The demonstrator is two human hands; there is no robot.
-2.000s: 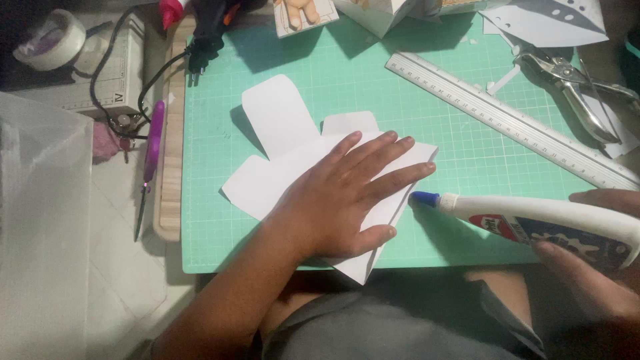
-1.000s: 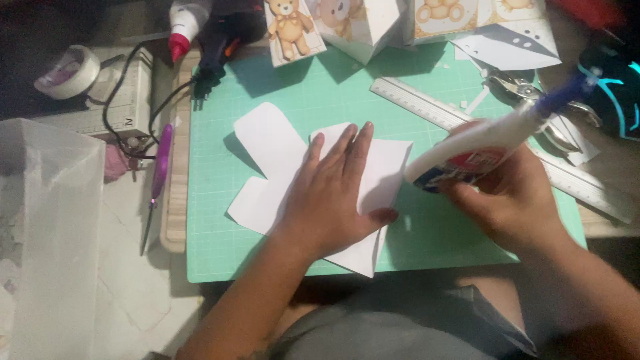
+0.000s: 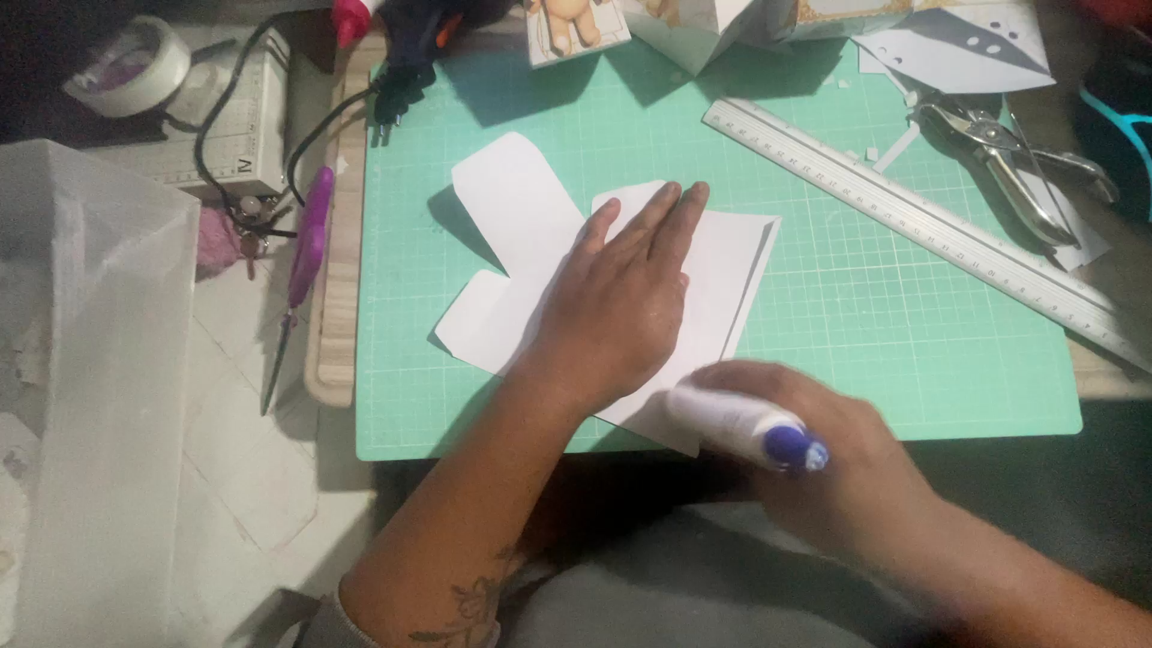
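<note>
A folded white paper box blank [image 3: 516, 193] with rounded flaps lies on a green cutting mat [image 3: 945, 369]. My left hand [image 3: 621, 306] rests flat on its middle, palm down, covering part of it. A folded strip runs down the blank's right edge. My right hand [image 3: 810, 432], slightly blurred, grips a white glue bottle [image 3: 729, 423] with a blue cap near the blank's lower right corner. The cap end points toward my body, and the fingers of that hand are partly hidden behind the bottle.
A ruler [image 3: 900, 216] lies slantwise at right, beside a metal hole punch [image 3: 1008, 162] and paper scraps. Bear-printed paper boxes [image 3: 576, 27] stand along the back. At left are a purple-handled tool [image 3: 310, 234], a black cable, a tape roll [image 3: 130, 67] and a translucent bin [image 3: 108, 360].
My right hand has brought the glue bottle from the right side down to the blank's lower right corner, and the bottle has turned cap end toward me. My left hand stays on the paper.
</note>
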